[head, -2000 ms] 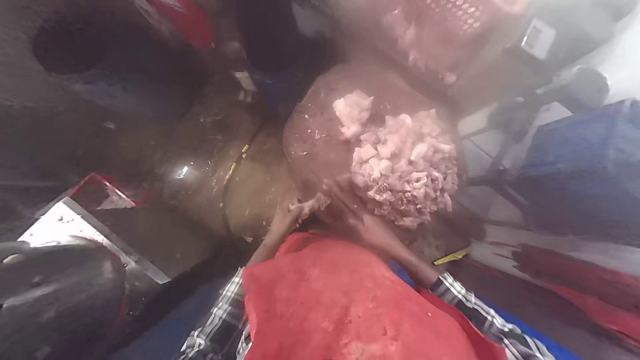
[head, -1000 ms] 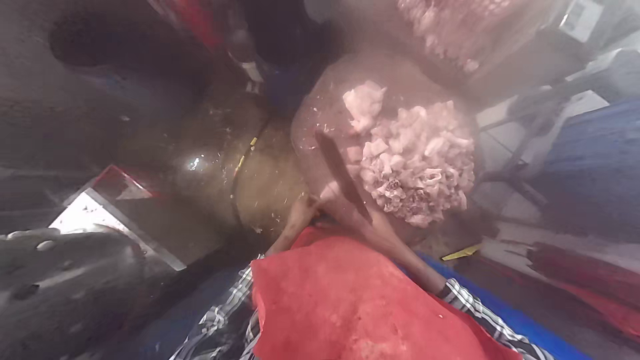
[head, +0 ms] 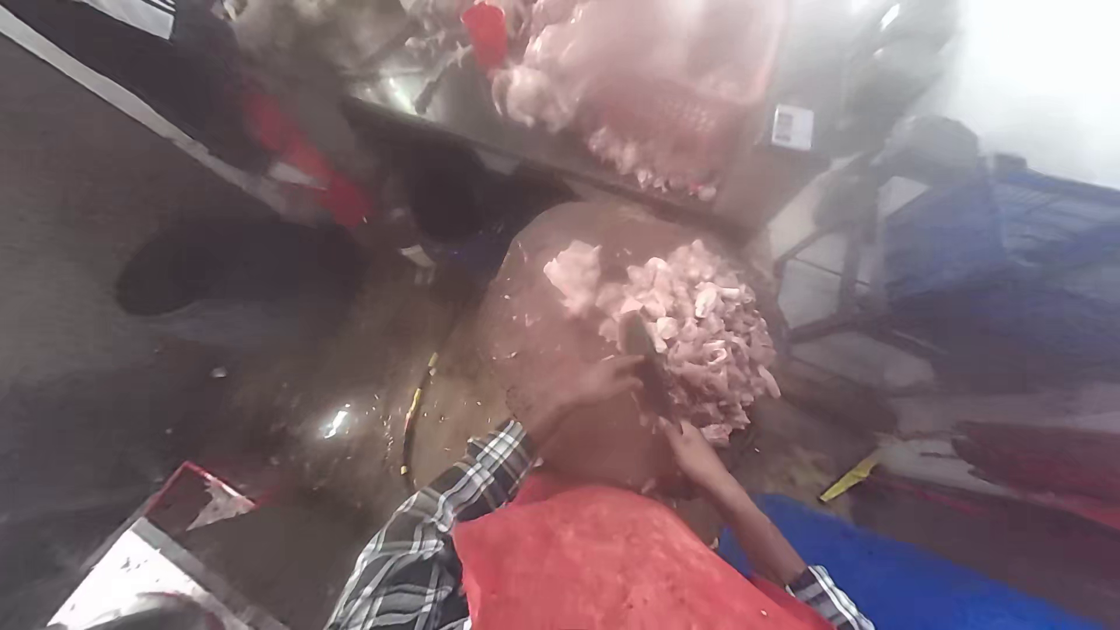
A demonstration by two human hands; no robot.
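A pile of cut raw meat pieces [head: 713, 328] covers the right side of a round chopping block [head: 542, 332]. One larger pale piece of meat [head: 575, 269] lies at the pile's upper left. My right hand [head: 691, 446] is closed around the near end of a broad-bladed knife [head: 647, 359], whose blade points away from me along the pile's left edge. My left hand [head: 612, 378] reaches over the block, its fingers at the left side of the blade; blur hides whether they touch it.
Beyond the block, a counter [head: 525, 162] holds more meat and a pink perforated basket [head: 674, 114]. A red cup [head: 486, 35] stands there. Blue crates [head: 1041, 236] are at right, a white-topped box [head: 131, 577] at lower left. The floor [head: 350, 464] looks wet.
My left hand has moved from the block's near edge forward and right to beside the knife. The knife now lies along the pile's left edge. The view has shifted to show more of the counter.
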